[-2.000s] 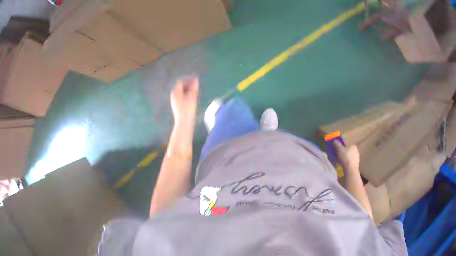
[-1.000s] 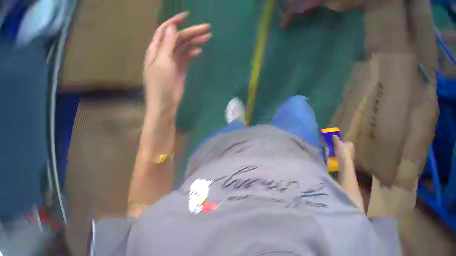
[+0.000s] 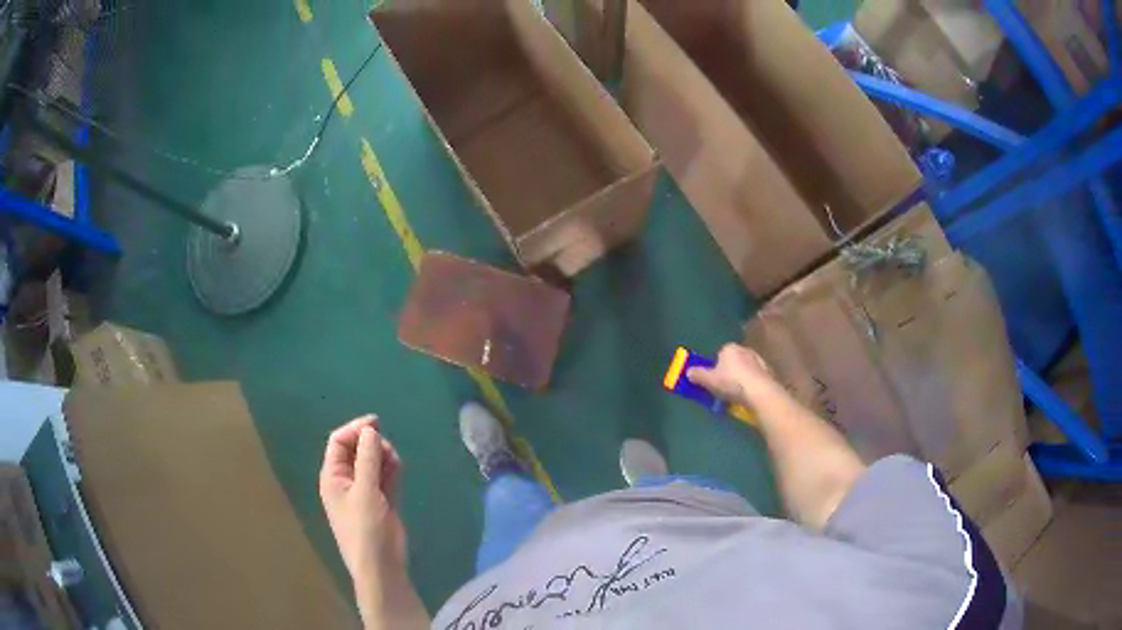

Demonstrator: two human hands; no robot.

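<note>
My right hand (image 3: 743,374) is closed around the orange and purple-blue tape dispenser (image 3: 696,378), held above the green floor right of my feet. My left hand (image 3: 361,474) is raised at the lower left with its fingers curled together; nothing shows in it. A low reddish-brown stool (image 3: 484,318) stands on the floor ahead of my feet. An open, empty brown carton (image 3: 588,231) stands just beyond the stool, and a second open carton (image 3: 708,172) stands to its right. Neither hand touches the stool or the cartons.
Flat brown cardboard (image 3: 861,369) lies at the right, beside blue metal racks (image 3: 1058,425). A round fan base (image 3: 246,240) stands at the upper left. A large cardboard sheet (image 3: 197,492) and a table edge are at the lower left. A yellow line (image 3: 388,203) crosses the floor.
The view has turned, so the stool, open cartons and fan base now show. My left hand has gone lower and its spread fingers have curled in. My right hand still holds the tape dispenser, now farther forward.
</note>
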